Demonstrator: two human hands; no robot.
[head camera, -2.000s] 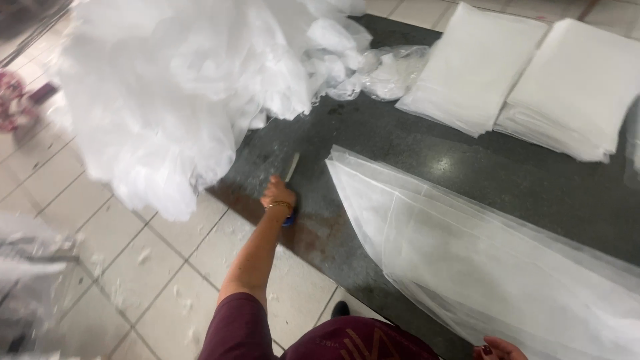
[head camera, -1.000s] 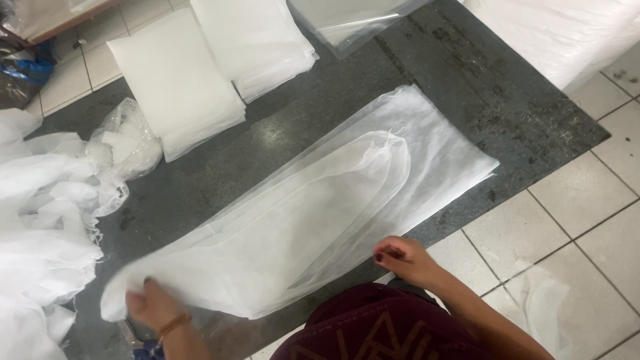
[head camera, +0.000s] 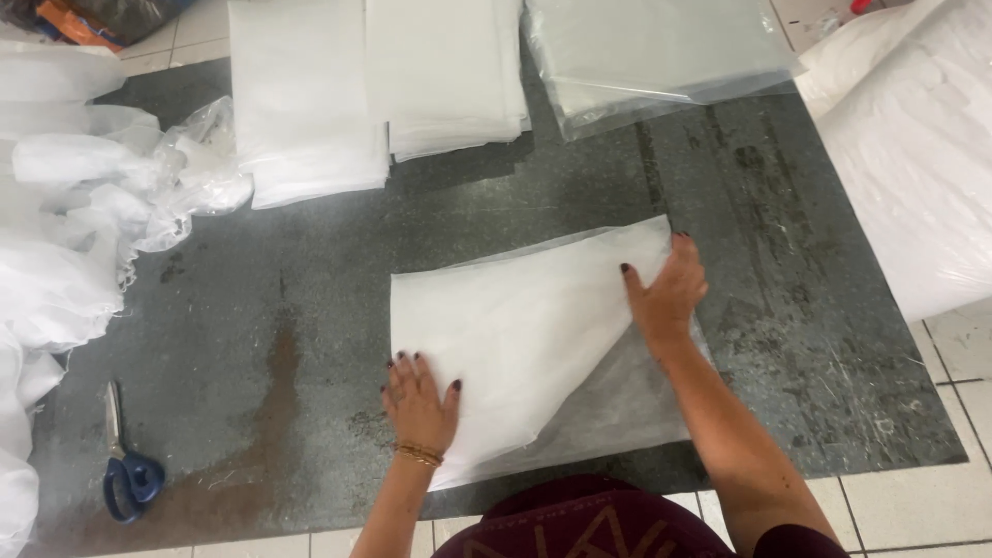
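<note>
A sheer white fabric piece (head camera: 511, 333) lies folded over on the dark worktable in front of me, its upper layer running diagonally over a more see-through one. My left hand (head camera: 422, 407) rests flat on its left edge, fingers spread. My right hand (head camera: 670, 287) is at the upper right corner, the thumb on top and the fingers at the edge; whether it pinches the cloth I cannot tell. Blue-handled scissors (head camera: 128, 465) lie on the table at the lower left, apart from both hands.
Two stacks of folded white fabric (head camera: 310, 101), (head camera: 449, 77) and a clear plastic-wrapped stack (head camera: 659, 46) lie along the far side. Loose white fabric (head camera: 54, 256) is heaped at the left. A large white wrapped bundle (head camera: 922, 155) stands beyond the table's right edge (head camera: 860, 256).
The long, pointed fabric piece has been folded into a shorter shape. My left hand, at the scissors two seconds ago, is now on the fabric. My right hand has moved onto the fabric's upper right corner.
</note>
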